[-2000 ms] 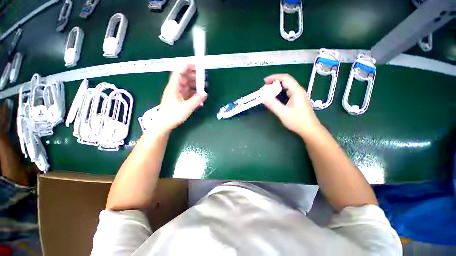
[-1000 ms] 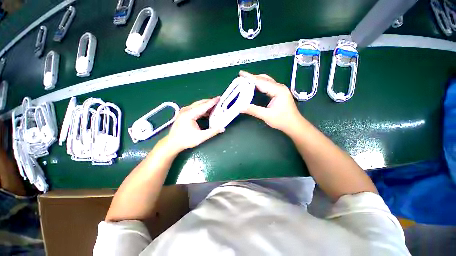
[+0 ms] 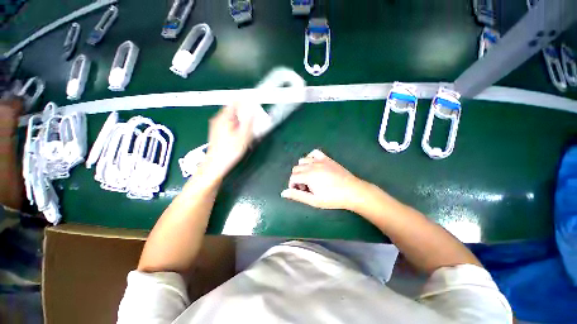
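My left hand (image 3: pixel 229 136) is shut on a white coiled cable (image 3: pixel 278 95), blurred by motion, its loop reaching over the pale edge strip. My right hand (image 3: pixel 321 181) is over the green worktop with fingers curled, and no item shows in it. A plain coiled cable (image 3: pixel 192 161) lies partly hidden behind my left forearm. Several plain coiled cables (image 3: pixel 136 155) overlap in a pile at left. Two coiled cables with blue labels, one (image 3: pixel 398 118) beside the other (image 3: pixel 441 123), lie at right with their labelled ends by the strip.
Another pile of plain cables (image 3: pixel 54 149) lies far left. Beyond the edge strip (image 3: pixel 354 93), the green conveyor carries spaced-out coils. A grey support post (image 3: pixel 512 47) slants at right. An open carton (image 3: pixel 95 272) is below the table edge. A person's arm (image 3: pixel 9 152) is at far left; blue clothing (image 3: pixel 566 209) at right.
My right hand has let go of the cable and moved down. My left hand has moved up with a cable. Coils on the conveyor have shifted.
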